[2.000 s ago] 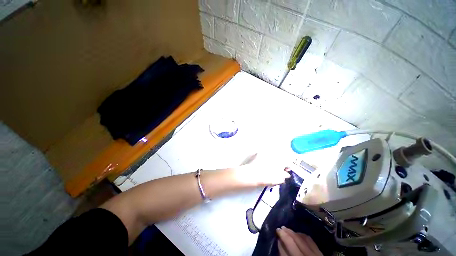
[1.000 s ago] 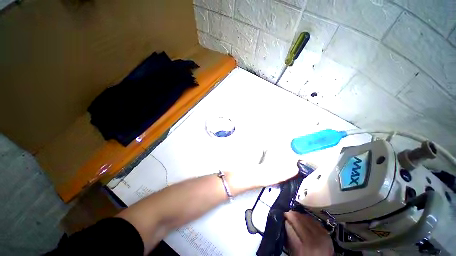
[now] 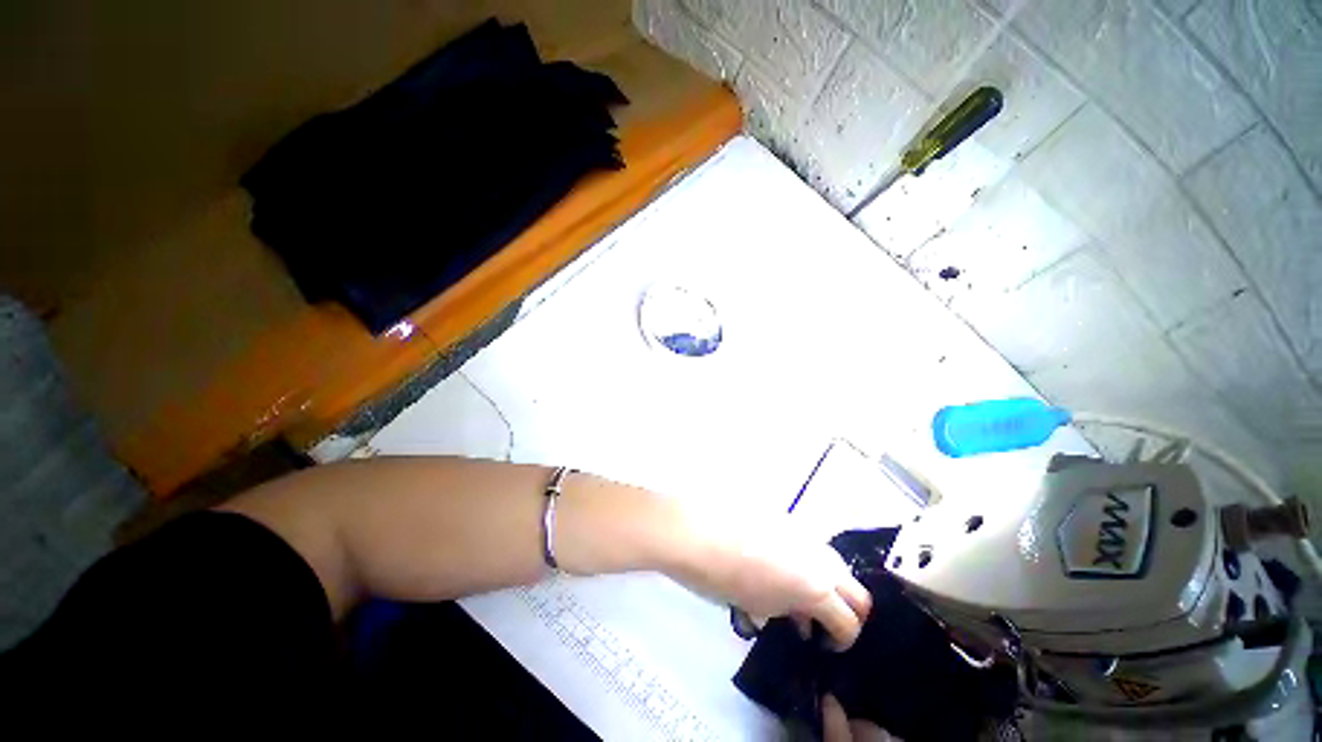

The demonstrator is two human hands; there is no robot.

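A black garment panel (image 3: pixel 913 660) lies bunched under and in front of the white sewing machine head (image 3: pixel 1051 558). My left hand (image 3: pixel 790 580) reaches in from the left and holds the cloth's edge between thumb and fingers, just left of the needle area. My right hand (image 3: pixel 841 720) shows only as fingertips at the bottom edge, touching the cloth; the rest is hidden or out of the picture. The needle and presser foot are hidden by the machine head and cloth.
A black stack of cut pieces (image 3: pixel 435 167) lies on the orange-edged ledge (image 3: pixel 638 160). A clear ring (image 3: pixel 680 321) sits on the white table (image 3: pixel 783 261). A blue lamp (image 3: pixel 1000 426) is beside the machine head. A screwdriver (image 3: pixel 953 128) leans at the brick-pattern wall.
The view has shifted. My left hand has moved down from beside the needle onto the cloth, uncovering a thin dark outline on the table. My right hand has moved down, mostly out of view.
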